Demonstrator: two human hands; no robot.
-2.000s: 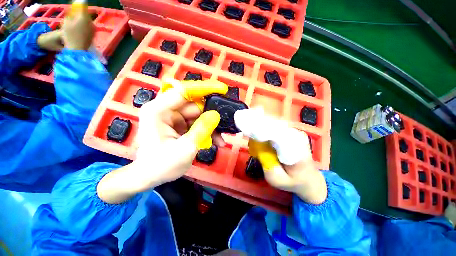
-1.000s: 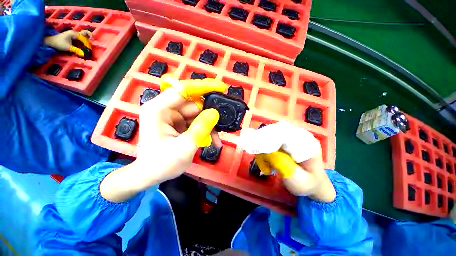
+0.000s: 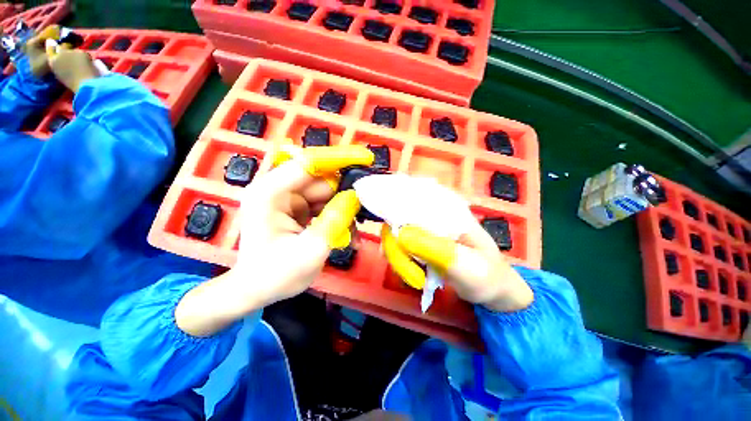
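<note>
An orange-red foam tray lies in front of me with black watch-like housings in its square pockets. My left hand, with yellow finger cots, holds one black housing between thumb and fingers above the tray. My right hand, also with yellow finger cots, holds a white cloth over the right part of that housing, covering much of it. One tray pocket right of centre holds no housing.
Stacked filled trays stand behind. Pale bottles with silver tops and another filled tray are at right. At left a neighbour's blue sleeves and hands are over another tray. Rails run behind the dark green bench.
My right hand has moved left, bringing the cloth from beside the housing onto it. My left hand still holds the housing. The neighbour's arms have shifted.
</note>
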